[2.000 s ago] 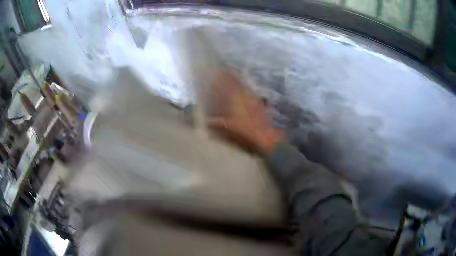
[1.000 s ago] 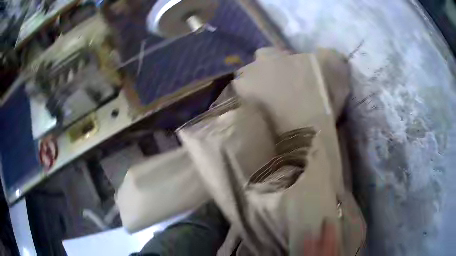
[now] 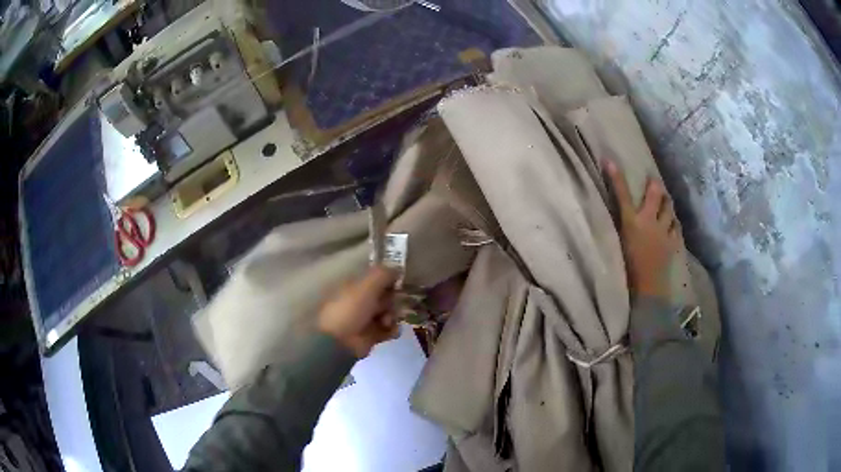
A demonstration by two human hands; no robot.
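Observation:
My left hand (image 3: 360,312) is closed at the tie strip (image 3: 376,235) of a beige fabric bundle (image 3: 290,277), beside a small white ticket (image 3: 396,249). The loose end of this bundle spreads to the left and is blurred. My right hand (image 3: 648,235) lies flat with fingers apart on a pile of beige bundles (image 3: 553,198) by the wall. A pale tie (image 3: 598,355) is knotted round one bundle low in the pile. Another tie (image 3: 475,237) shows near the middle.
The cream overlock machine (image 3: 198,92) stands at the upper left, with red-handled scissors (image 3: 136,235) and a slot frame (image 3: 207,186) before it. A blue patterned cover (image 3: 369,55) lies behind. A white surface (image 3: 373,415) is below my left hand. The worn wall (image 3: 756,184) is at the right.
The view has swung from the blurred wall down to the pile and machine. My left hand has come into view at a bundle's tie. My right hand has moved up the pile.

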